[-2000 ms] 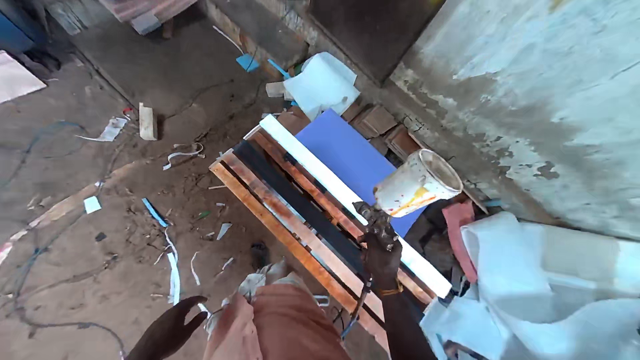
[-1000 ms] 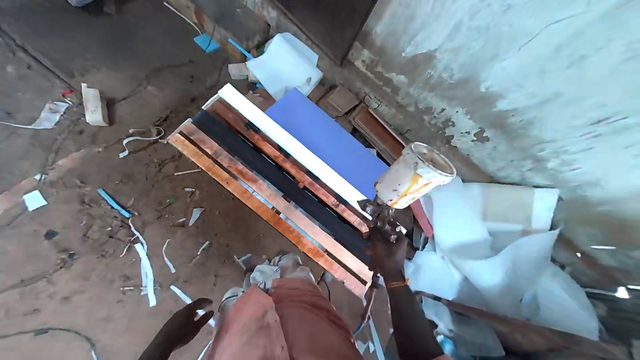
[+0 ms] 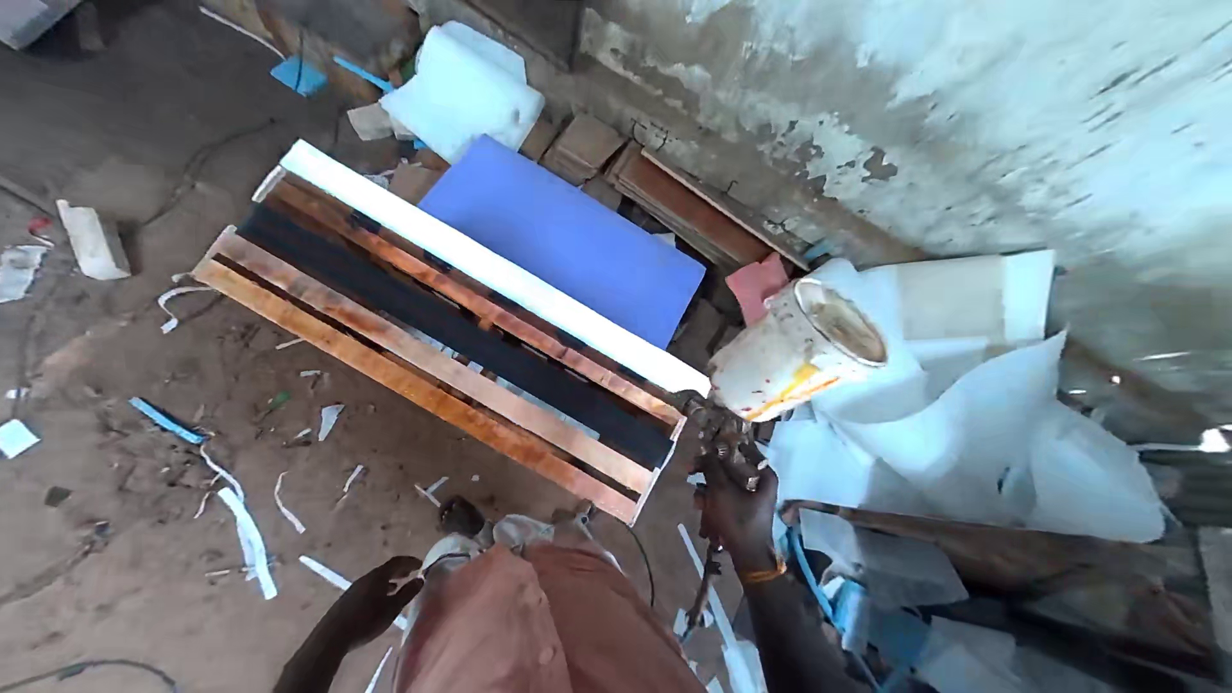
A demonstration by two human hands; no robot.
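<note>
My right hand (image 3: pixel 736 491) is closed around a dark, paint-crusted spray gun (image 3: pixel 722 433), just past the right end of a low slatted wooden piece. A stained white plastic cup (image 3: pixel 780 361) with yellow drips tilts above the gun; a thin hose hangs below the hand. The slatted piece has a white board (image 3: pixel 481 260), a black board (image 3: pixel 462 332) and brown wooden slats (image 3: pixel 414 375). A blue-purple panel (image 3: pixel 573 241) lies behind the white board. My left hand (image 3: pixel 385 589) hangs near my clothing, fingers curled loosely and apart, holding nothing.
White foam sheets (image 3: pixel 953 404) are heaped at the right by a peeling wall (image 3: pixel 914 125). Another white sheet (image 3: pixel 467 91) and a reddish-brown wooden frame (image 3: pixel 693 207) lie along the wall's foot. Paper strips (image 3: pixel 247 544) and a pale block (image 3: pixel 93 241) litter the dirt floor.
My right hand, with the spray gun and cup, has moved from over the lower right part of the slatted piece to beyond its right end. The view has shifted.
</note>
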